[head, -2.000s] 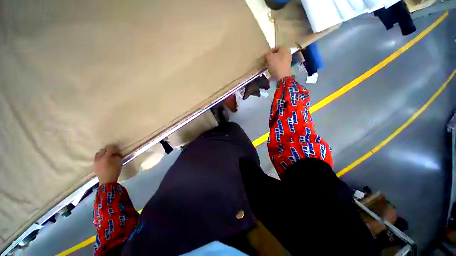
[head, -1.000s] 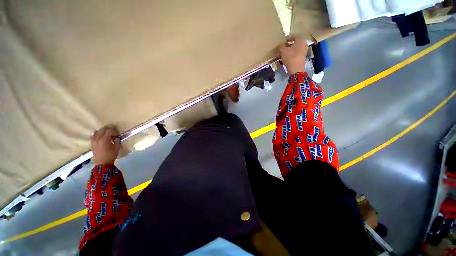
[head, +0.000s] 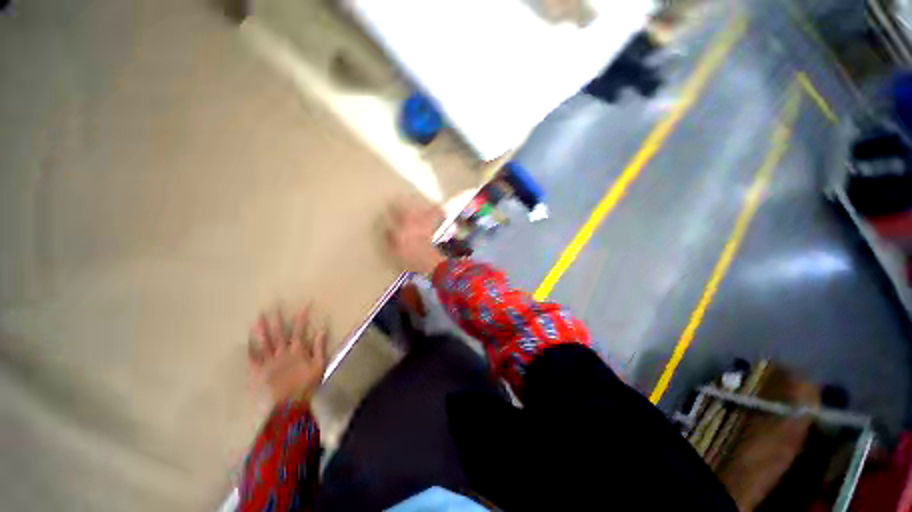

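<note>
A wide tan fabric ply (head: pixel 180 190) covers the table on the left, with a blurred fold at the lower left. My left hand (head: pixel 287 352) lies on the fabric near the table edge, palm down with fingers spread. My right hand (head: pixel 412 235) is on or just over the fabric near its far corner; it is blurred, and its fingers look apart. Neither hand shows anything held. The table edge rail (head: pixel 365 325) runs between the hands.
A blue round weight (head: pixel 420 118) sits beyond the fabric's end, beside a white material stack (head: pixel 480 70). A pale strip (head: pixel 340 110) borders the fabric. Yellow lines (head: pixel 640 165) mark the grey aisle at the right. A metal-framed trolley (head: pixel 790 405) stands at the lower right.
The view has turned and blurred, showing more of the table's far end. Both hands have left their pinch at the edge and lie further in with fingers spread, closer together.
</note>
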